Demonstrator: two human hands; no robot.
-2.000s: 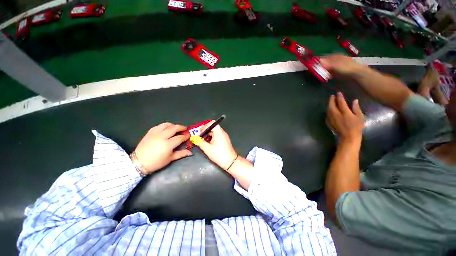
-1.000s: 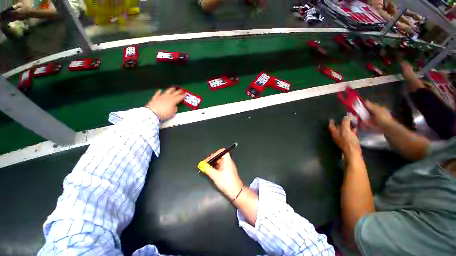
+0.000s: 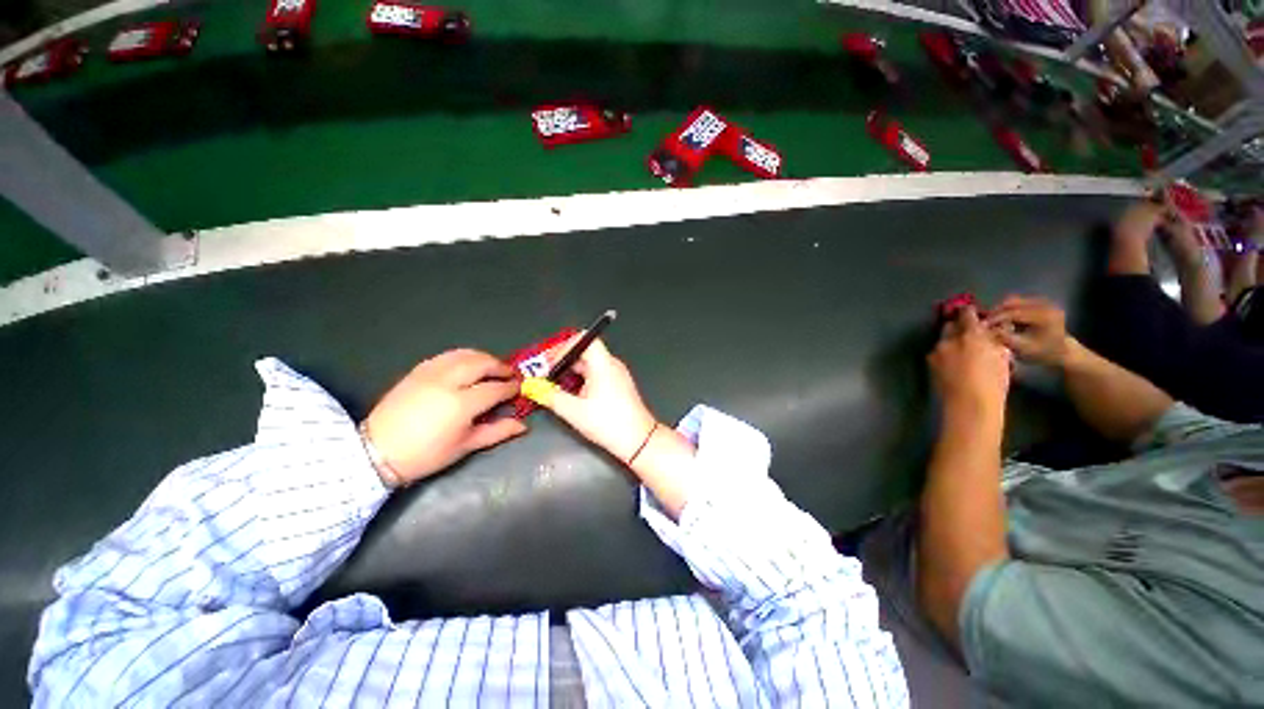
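Note:
A red labelled product unit (image 3: 532, 366) is held just over the dark worktop (image 3: 749, 360), partly hidden by my fingers. My left hand (image 3: 446, 413) grips its left side. My right hand (image 3: 604, 407) holds a pen-like tool (image 3: 581, 345) with a black shaft pointing up and right. The tool's yellow section (image 3: 539, 392) is at my fingers, against the unit. The unit's white label shows between my hands. Whether the tool's tip touches the unit cannot be seen.
Beyond a white edge rail (image 3: 416, 229), a green belt (image 3: 347, 153) carries several red units. A grey metal post (image 3: 83, 180) stands at the left. A person (image 3: 1095, 554) at my right works on a red unit. More people's arms show further right.
My left hand has come back from the belt with a red unit and now holds it beside my right hand. The neighbour's hands have lowered to the worktop. The view has tilted down.

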